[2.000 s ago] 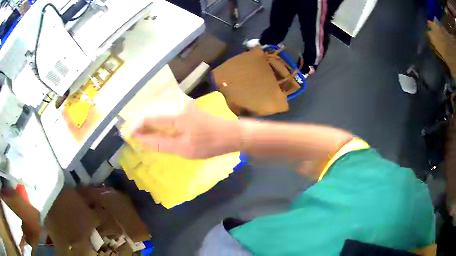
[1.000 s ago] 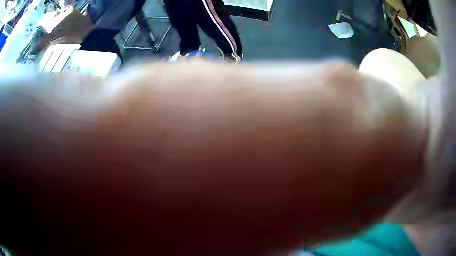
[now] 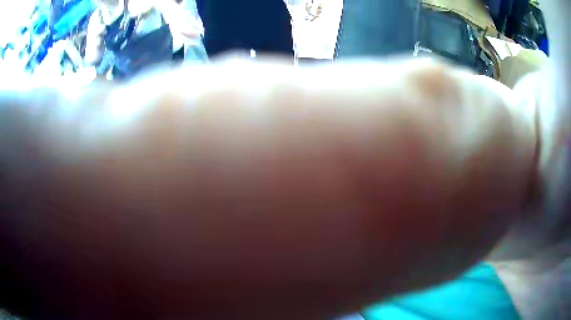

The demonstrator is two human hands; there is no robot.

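Observation:
My right hand (image 3: 269,187) is very close to the camera and fills most of the picture as a dark, blurred shape, lit pale along its top edge. Its fingers cannot be told apart, so I cannot see whether it is open, shut or touching anything. A green sleeve (image 3: 451,297) shows at the bottom right, below it. My left hand is not in view. No work piece can be made out in front of me; the hand hides the middle and bottom of the view.
Only a strip at the top shows. Blurred blue and white items (image 3: 56,31) lie at the top left, a dark shape (image 3: 247,28) and a pale panel (image 3: 317,28) at the top middle. Grey floor (image 3: 379,28) is right of them. Brown and pale pieces (image 3: 510,53) are at the upper right.
My right hand has come from over the yellow panels up to the camera and stays there. The view has shifted; the table, yellow panels and striped trouser legs no longer show.

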